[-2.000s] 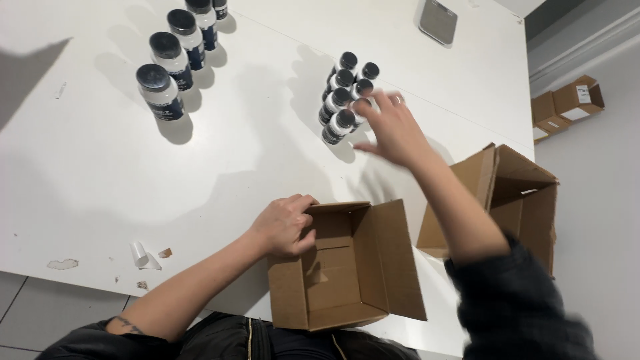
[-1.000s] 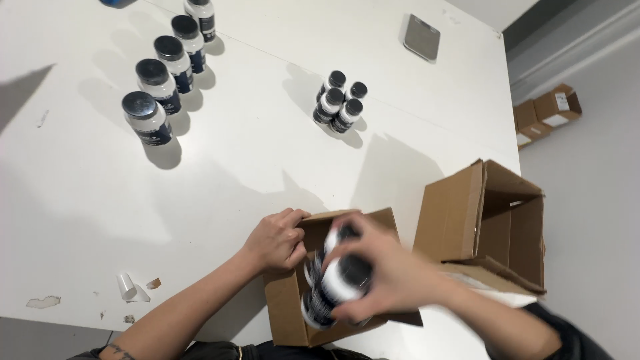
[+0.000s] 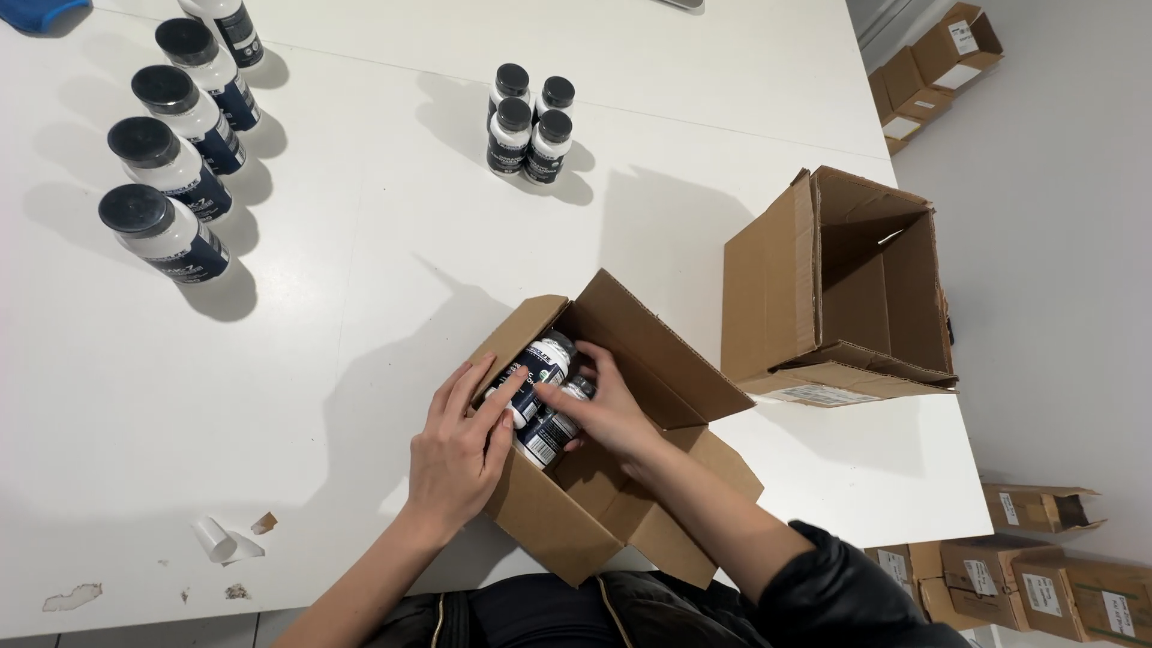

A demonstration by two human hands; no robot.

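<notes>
A cardboard box (image 3: pixel 558 513) with raised flaps stands tilted at the table's front edge. Inside, against its left wall, lie two white bottles with dark labels: an upper one (image 3: pixel 543 364) and a lower one (image 3: pixel 545 438). My left hand (image 3: pixel 461 441) rests over the box's left edge, fingers pressed on the upper bottle. My right hand (image 3: pixel 603 405) reaches inside, its thumb and fingers around the lower bottle's cap end. Several small black-capped bottles (image 3: pixel 509 139) stand grouped at the table's upper middle. Larger dark-capped bottles (image 3: pixel 184 247) form a row at the upper left.
A second open cardboard box (image 3: pixel 769 297) stands on the table at the right. Paper scraps (image 3: pixel 216 540) lie near the front left edge. A blue item (image 3: pixel 45 13) is in the far left corner. More cardboard boxes (image 3: pixel 1044 589) are beyond the table's right edge.
My right hand has moved from the small bottle group into the box, and bottles now lie there. The group on the table has shrunk. My left hand has shifted from the box's rim onto a bottle.
</notes>
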